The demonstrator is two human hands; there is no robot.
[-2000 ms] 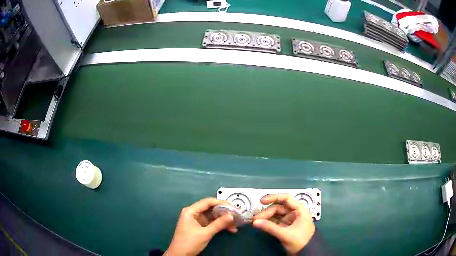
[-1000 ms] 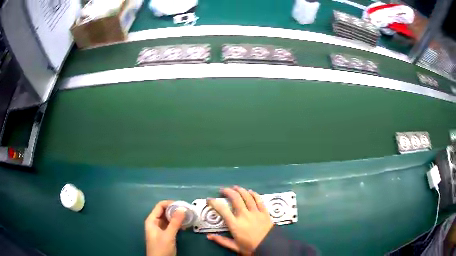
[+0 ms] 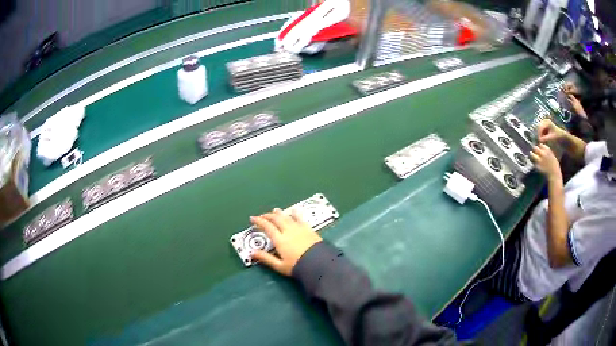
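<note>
A silver fixture plate (image 3: 254,242) with round wells lies at an angle on the green belt beside the bench edge. My right hand (image 3: 287,240), in a dark sleeve, lies over its middle with the fingers and thumb across its width. One ringed well shows left of my hand and part of another shows to the right; the middle is hidden. My left hand is out of the picture, and the disc it held is not in view.
Another plate (image 3: 417,156) lies on the belt ahead. A white adapter (image 3: 459,188) with a cable sits by stacked fixtures (image 3: 492,165) at right, near a person in white (image 3: 574,223). Beyond the white strip are plates (image 3: 239,132), a bottle (image 3: 192,81) and a plate stack (image 3: 265,71).
The view has swung right, bringing the neighbouring worker into sight. My right hand and the plate have moved from the bench onto the belt. My left hand with the disc has left the picture.
</note>
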